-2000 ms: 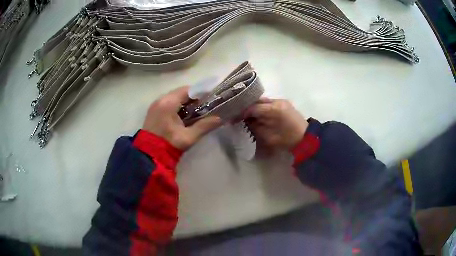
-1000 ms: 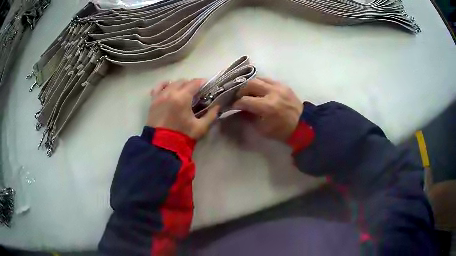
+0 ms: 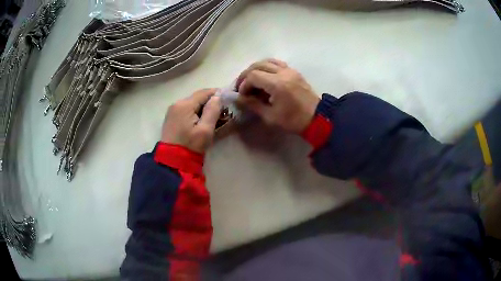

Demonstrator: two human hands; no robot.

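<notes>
A folded strap bundle [image 3: 226, 119] is between my hands over the middle of the table, mostly hidden by my fingers. A little of its webbing and metal hook shows. A white wrap band [image 3: 228, 96] lies over the top of the bundle. My left hand [image 3: 189, 122] grips the bundle from the left, thumb near the band. My right hand [image 3: 281, 97] is at the band's right side with fingers curled; its fingertips and the band there are blurred.
A pile of straps [image 3: 159, 41] lies fanned at the upper left, hooks toward the lower left. A second strap pile [image 3: 14, 131] runs along the far left edge. A clear plastic bag [image 3: 132, 8] is behind the straps. A small white scrap [image 3: 45, 237] lies at lower left.
The white band, earlier hanging below and beside the bundle, is now over its top. My right hand has moved up. The bundle is more covered by my fingers. The view has shifted.
</notes>
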